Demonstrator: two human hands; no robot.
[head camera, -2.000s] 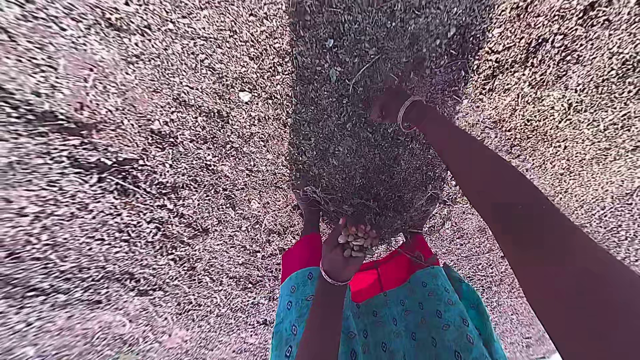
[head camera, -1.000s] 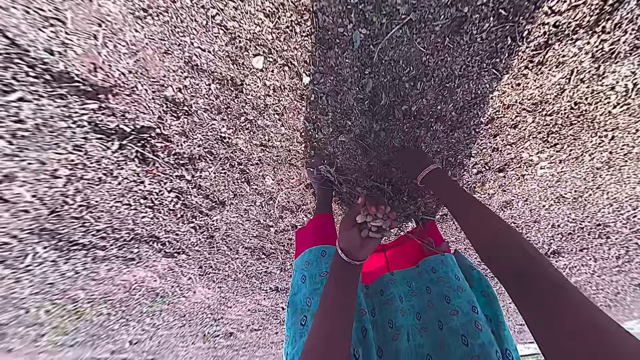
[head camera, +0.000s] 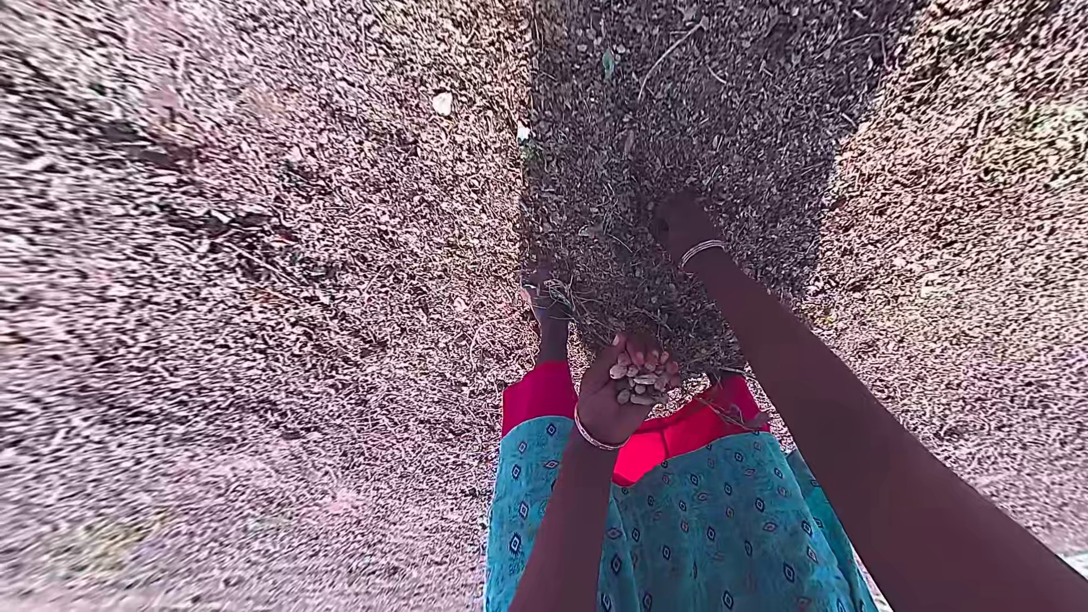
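In my left hand (head camera: 616, 395), palm up and fingers curled, rests a small heap of pale, pod-like pieces (head camera: 643, 379) that look like unshelled peanuts. It is held low, just above the red hem of my clothing. My right hand (head camera: 682, 225) reaches down to the shaded ground, ahead and to the right of the left hand. Its fingers are dark and partly hidden, so whether they pinch anything does not show. Each wrist wears a thin bangle.
Dry plant litter and small stalks cover the ground (head camera: 340, 340). A loose tangle of dry stems (head camera: 578, 297) lies by my foot (head camera: 544, 297). A thin curved twig (head camera: 667, 59) and a whitish piece (head camera: 442, 104) are farther ahead. A broad shadow falls across the middle.
My right hand has moved from close beside my left hand, one second ago, to farther forward on the shaded ground. My left hand still holds its heap.
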